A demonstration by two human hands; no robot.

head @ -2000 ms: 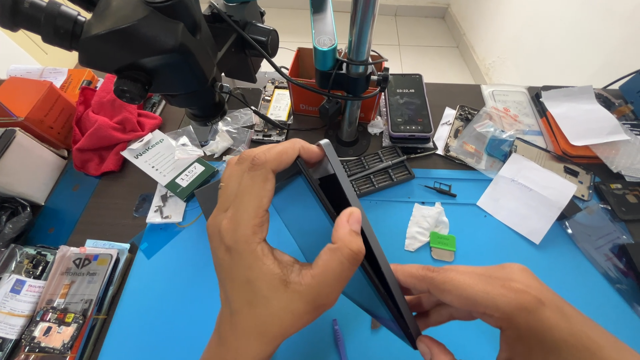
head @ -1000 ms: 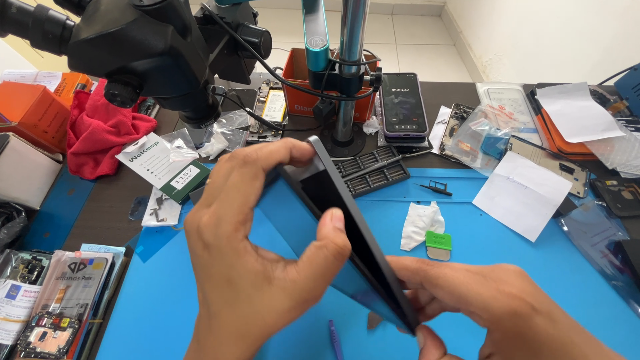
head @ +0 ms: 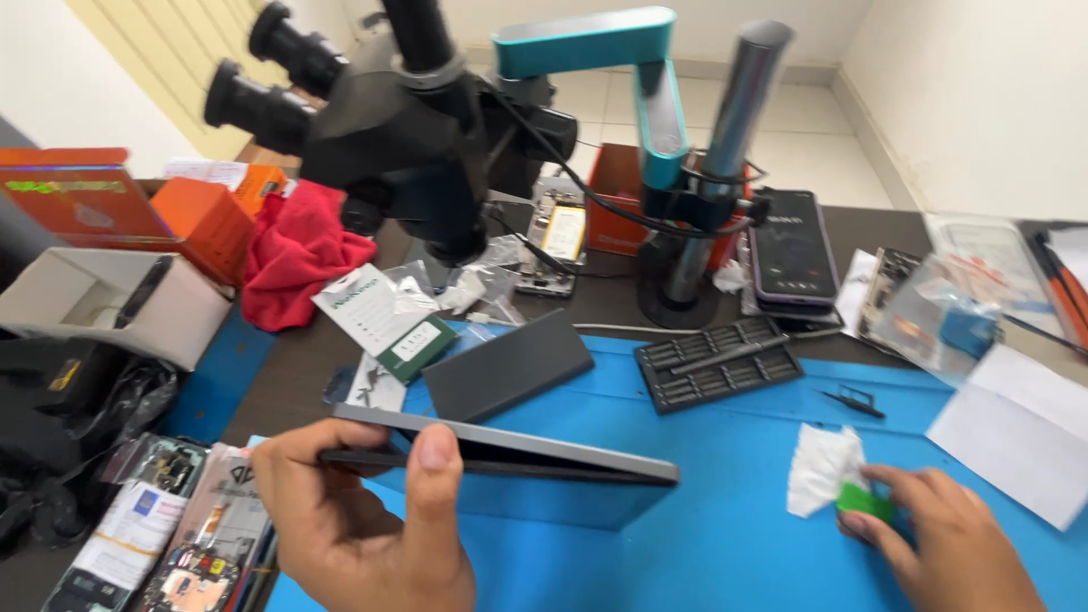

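My left hand (head: 374,518) grips one end of a thin dark tablet-like device (head: 527,476), tilted above the blue mat; a gap shows between its grey-edged part and its dark part. At the lower right, my right hand (head: 943,535) has its thumb and fingers on a small green-handled tool (head: 864,502), whose far end the fingers hide. A crumpled white tissue (head: 820,467) lies beside that tool. Behind the device a dark grey case (head: 510,365) rests on the mat, and a black bit tray (head: 714,374) with a screwdriver across it is to its right.
A microscope (head: 399,153) overhangs the left back, beside a metal post (head: 739,110) with a teal arm (head: 586,42). A phone (head: 795,246) stands behind the bit tray. White paper (head: 1016,433) lies at right; a red cloth (head: 297,255) and opened phones (head: 127,527) are at left.
My right hand has left the device and moved right to the green-handled tool. My left hand still holds the device, now tilted closer to level. The view has shifted.
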